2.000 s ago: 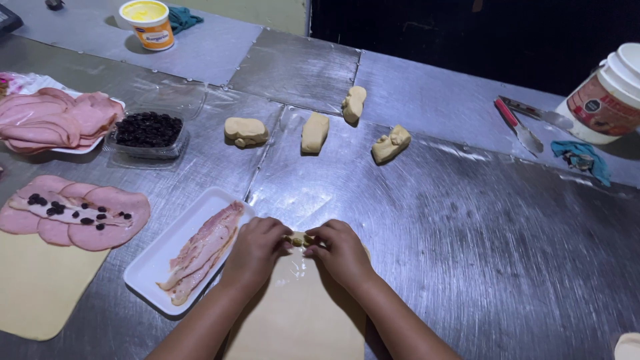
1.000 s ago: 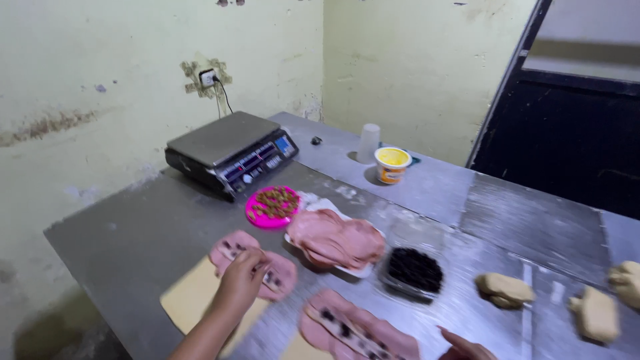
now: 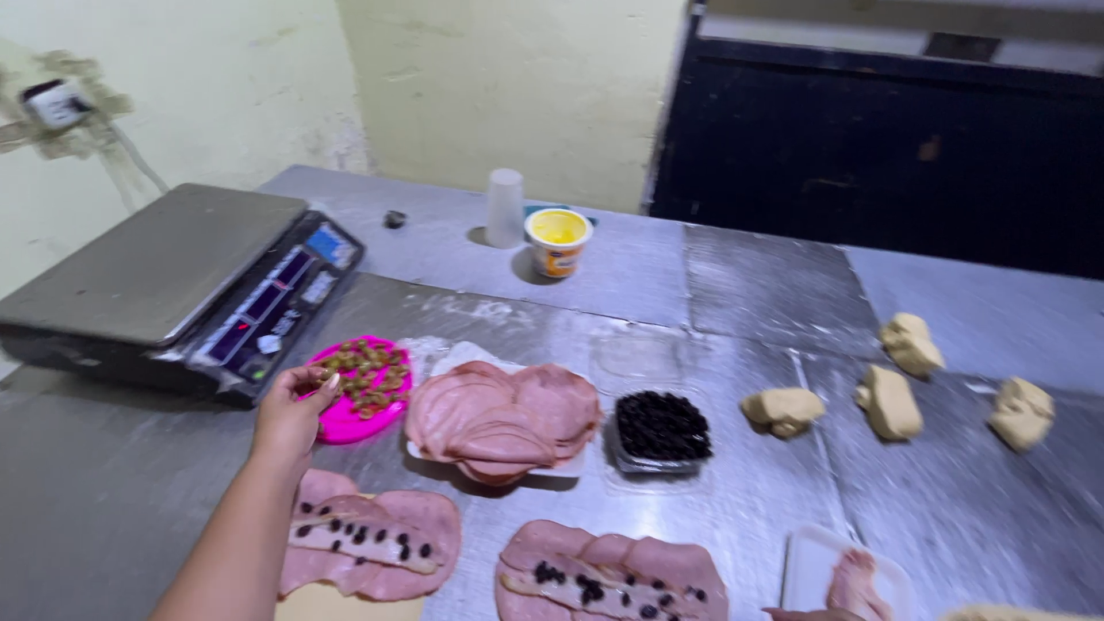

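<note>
My left hand is at the left rim of a pink plate of sliced olives, fingertips together over it; whether they pinch a slice is unclear. Below, ham slices with bacon and raisins lie on a dough sheet. A second ham layer with bacon and raisins is to its right. Only fingers of my right hand show at the bottom edge, beside a white foam tray with bacon. Sliced ham and a clear tub of raisins stand mid-table.
A digital scale stands at the left. A margarine tub and a translucent cup are at the back. Several dough pieces lie at the right on the metal table.
The view has swung left. Two seconds ago both hands were at a dough sheet beside the bacon tray; my left hand has moved from the left ham layer to the olive plate.
</note>
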